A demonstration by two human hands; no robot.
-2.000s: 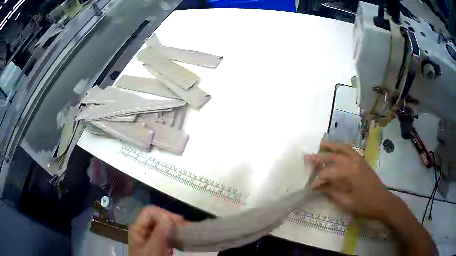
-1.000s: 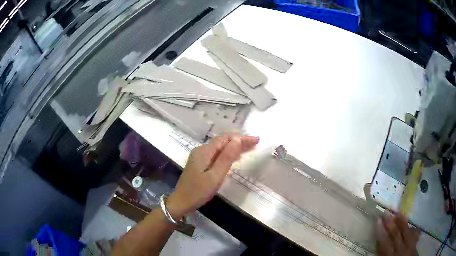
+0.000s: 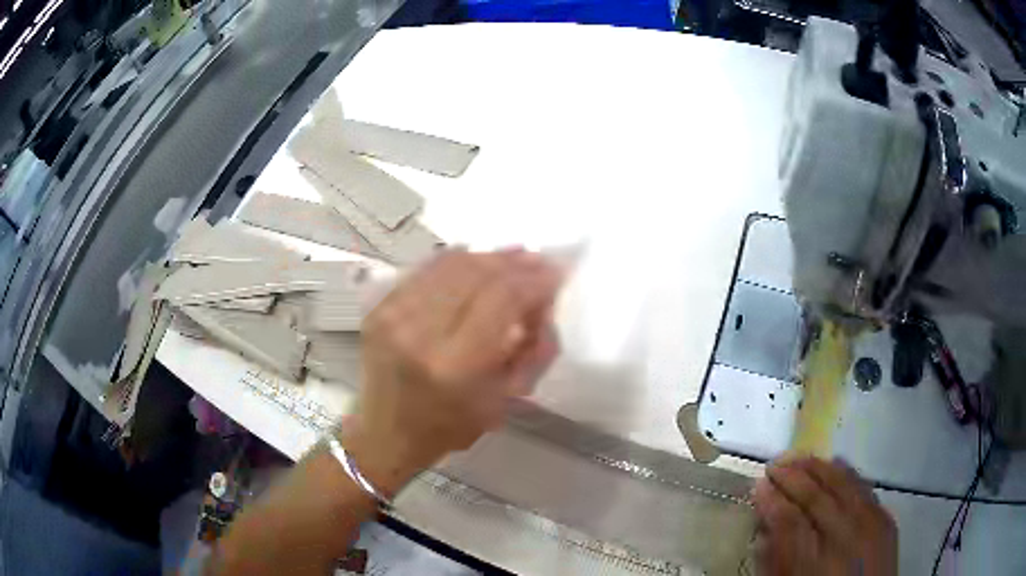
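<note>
A beige-grey zipper panel lies along the front edge of the white table, a line of small metal teeth showing on it. My right hand is at its right end, fingers curled over that end, below the yellow strip. My left hand is blurred above the panel's left part, fingers bent. Something pale shows faintly by its fingertips; I cannot tell if it is held. Loose beige strips lie in a pile at the left, partly hidden by my left hand.
The white sewing machine head stands at the right above its needle plate. A small red and black tool with a dark cord lies right of the needle. A blue bin shows beyond the table's far edge. A printed ruler runs along the front edge.
The panel, first held in both hands near the front edge, now lies flat there. My left hand has moved up from the lower left to beside the pile. The view swung left and back.
</note>
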